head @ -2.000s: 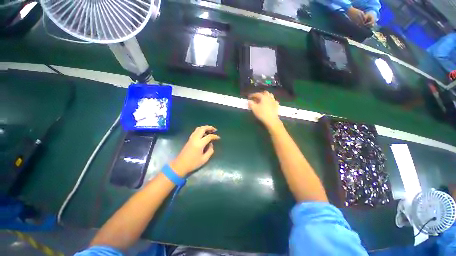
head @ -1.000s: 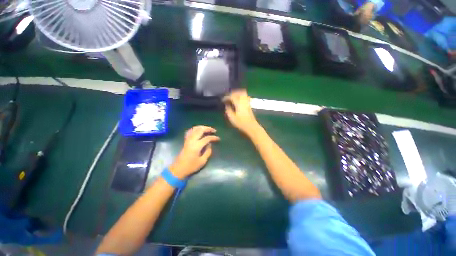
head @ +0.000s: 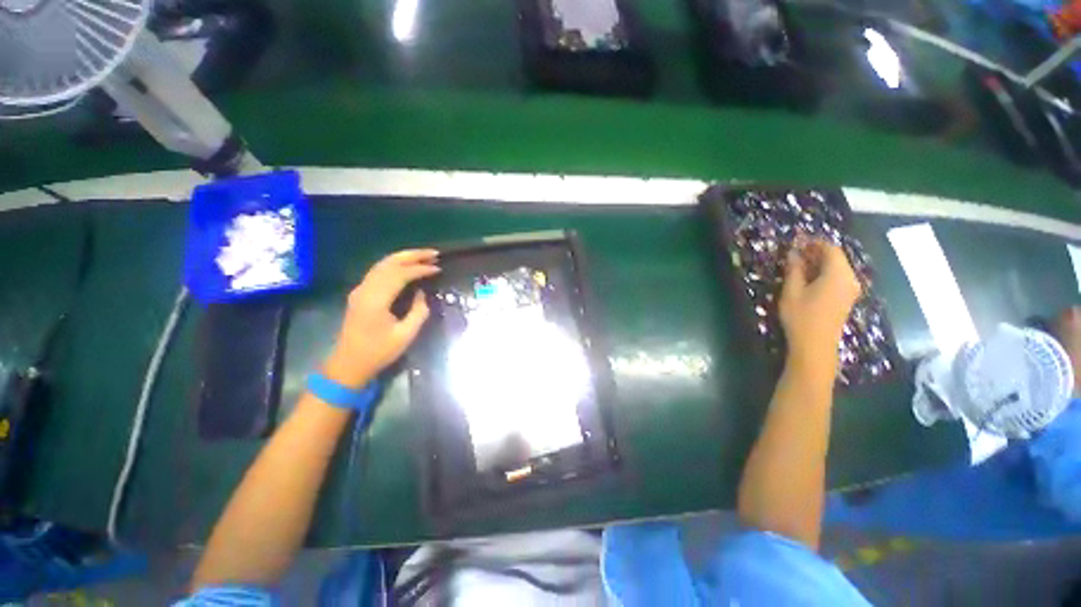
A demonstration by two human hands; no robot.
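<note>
A tablet unit (head: 517,379) with a glaring white face lies in a black carrier tray (head: 602,409) on the green bench in front of me. Its circuit board (head: 492,294) with a teal spot is at the far end. My left hand (head: 385,314), with a blue wrist strap (head: 340,393), rests at the tray's far left corner, fingertips on or beside the frame. My right hand (head: 818,296) is over the parts tray (head: 720,255), fingertips among the small shiny parts (head: 771,222). Whether it grips a part cannot be seen.
A blue bin (head: 300,237) of white pieces and a black smartphone (head: 241,370) are at left, beside a grey cable (head: 154,403). A large fan (head: 59,48) is upper left, a small fan (head: 1016,379) at right. Other trays (head: 589,74) lie on the conveyor beyond the white edge.
A carrier tray with its unit has come from the conveyor onto the bench. My right hand has moved from the conveyor edge to the parts tray. The camera view has shifted.
</note>
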